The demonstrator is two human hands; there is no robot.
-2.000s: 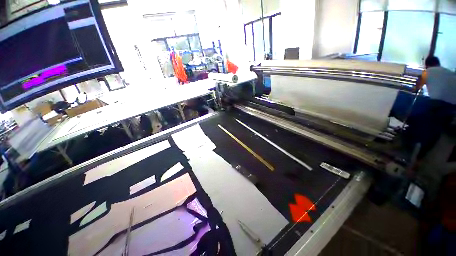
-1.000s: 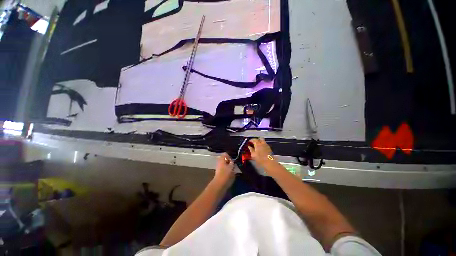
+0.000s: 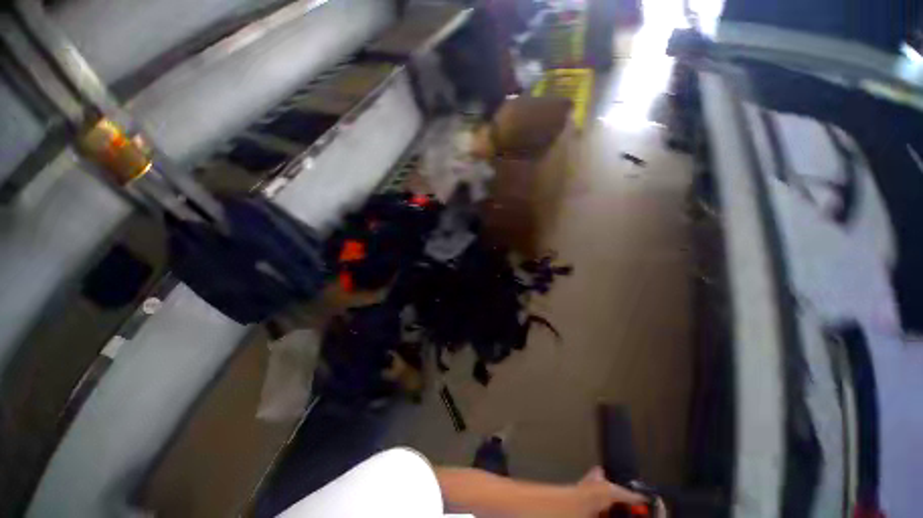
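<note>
My left hand (image 3: 605, 495) is at the bottom edge, blurred and partly cut off, with its forearm coming from a white sleeve. Its fingers are closed around dark cloth (image 3: 616, 441), which stands up above the hand. A small red-orange thing (image 3: 636, 510) shows at the fingertips. I cannot tell whether it is a clip. My right hand cannot be made out; a small pale patch beside the red thing is too blurred to name.
The cutting table's pale rail (image 3: 751, 304) runs along the right, with black and pale material beyond. A heap of black scraps (image 3: 471, 304) lies on the floor near a brown carton (image 3: 528, 172). Pale machine beds or rails (image 3: 349, 162) and a blue-black cloth (image 3: 243, 253) are at left.
The view has swung left from the table to the aisle floor and is blurred. Both hands showed at the table edge before; now one hand shows low. The long shears and orange pieces are out of view.
</note>
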